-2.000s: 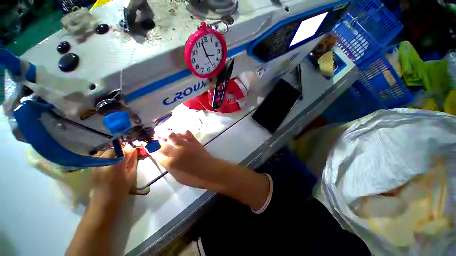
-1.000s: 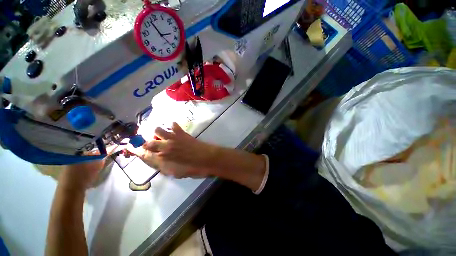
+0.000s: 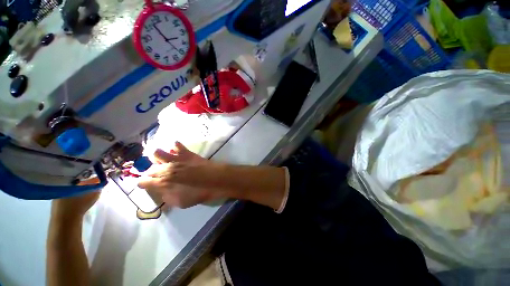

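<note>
The white sewing machine (image 3: pixel 112 67) stands across the upper left, with a blue guard piece (image 3: pixel 141 163) at its needle area under bright light. My right hand (image 3: pixel 176 176) lies on the table just right of the needle, fingers bent towards it. My left hand (image 3: pixel 78 195) is left of the needle, its fingers mostly hidden behind the blue curved cover (image 3: pixel 45 189). A small reddish bit of the workpiece (image 3: pixel 131 173) shows between the hands. Glare and the fingers hide how each hand holds it.
Black snips (image 3: pixel 208 78) stand against the machine before a red and white fabric item (image 3: pixel 232 92). A smartphone (image 3: pixel 289 93) lies on the table. A dark bent metal loop (image 3: pixel 149 214) is near my right hand. A large white sack (image 3: pixel 380 139) stands at the right.
The view has shifted, so the machine and clock sit further left. My left hand has moved from beside the needle to further left, behind the cover. My right hand stays close to the needle.
</note>
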